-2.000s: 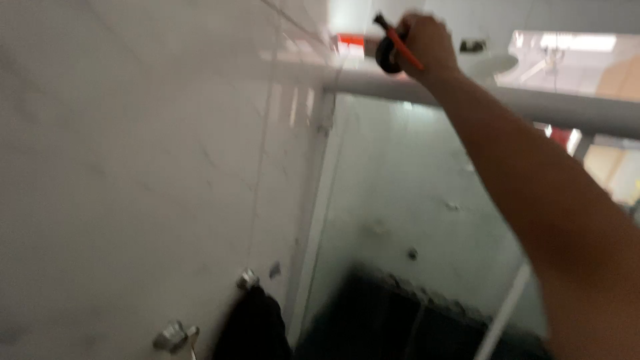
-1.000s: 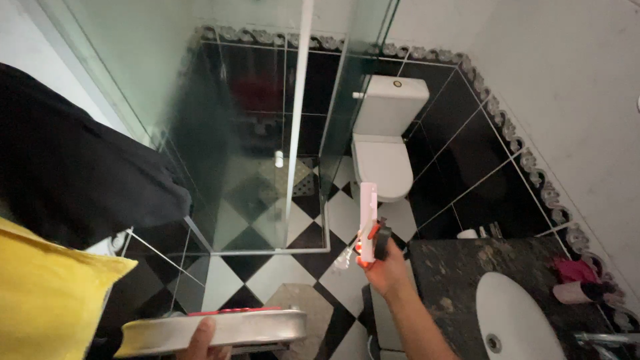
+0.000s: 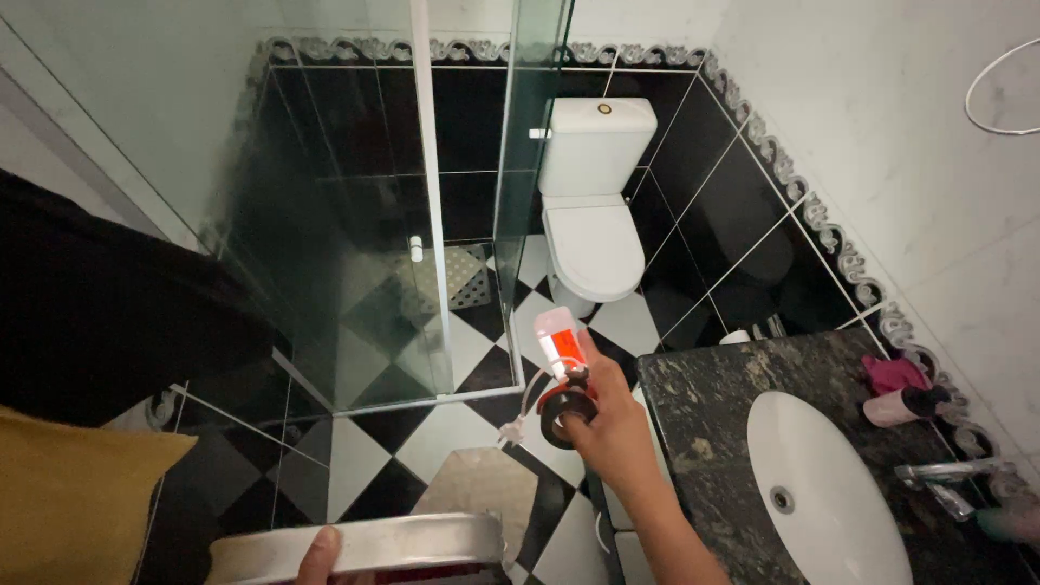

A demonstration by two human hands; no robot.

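My right hand (image 3: 611, 422), right of the centre, is closed around a roll of black tape (image 3: 567, 416) and a pinkish-white item with an orange label (image 3: 561, 337). From it hangs a pale cord with a plug (image 3: 512, 431). At the bottom, my left hand (image 3: 319, 556) holds a silver metal pan or tray (image 3: 406, 540) by its side, thumb on the rim. Most of that hand and the inside of the metal piece are hidden.
A glass shower door frame (image 3: 431, 203) stands ahead, with a toilet (image 3: 597, 219) beyond. A dark stone counter (image 3: 699, 455) with a white basin (image 3: 821, 496) is at right. Black cloth (image 3: 106, 301) and a yellow towel (image 3: 73, 496) hang at left.
Two seconds ago my raised right hand was near the top rail of the glass with the held things. Since one second ago, both hands keep their hold, and the cord and plug show more clearly.
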